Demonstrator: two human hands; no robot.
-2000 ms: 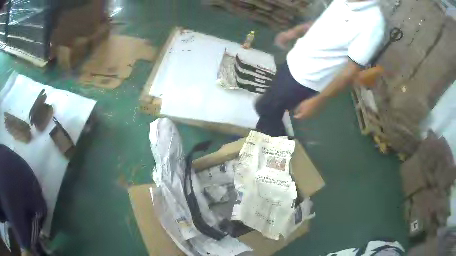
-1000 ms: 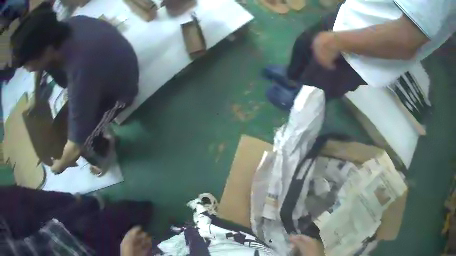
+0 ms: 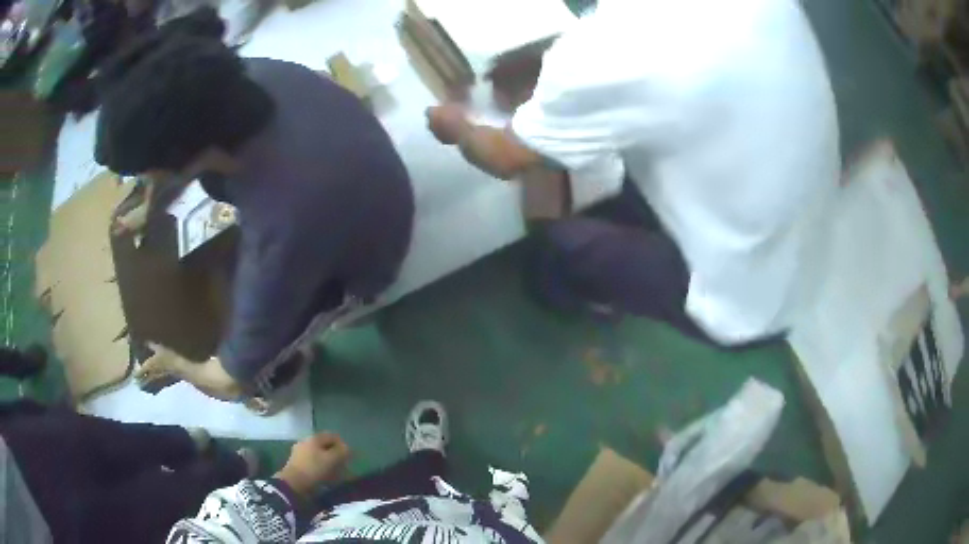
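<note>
My left hand (image 3: 316,459) is low in the view, left of centre, below a patterned black-and-white sleeve. It is small and blurred. Its fingers look curled in, and nothing shows in it. My right hand is not in view. Neither hand touches cardboard. A person in a dark top holds a brown cardboard piece (image 3: 175,292) at the left, over flat die-cut blanks (image 3: 80,287). A person in a white top bends over the white sheet (image 3: 452,228), a hand near small brown cartons (image 3: 434,48). A small brown box (image 3: 546,194) is beside that person's arm.
An open carton (image 3: 604,497) with crumpled white wrap (image 3: 728,436) is at the lower right. Another white board (image 3: 850,409) lies behind it on green floor. A shoe (image 3: 427,427) is at bottom centre. Dark-clothed legs (image 3: 117,468) are at the lower left.
The view has swung left. The person in white now bends low over the white sheet. The open carton has shifted towards the lower right, and my right hand has left the picture.
</note>
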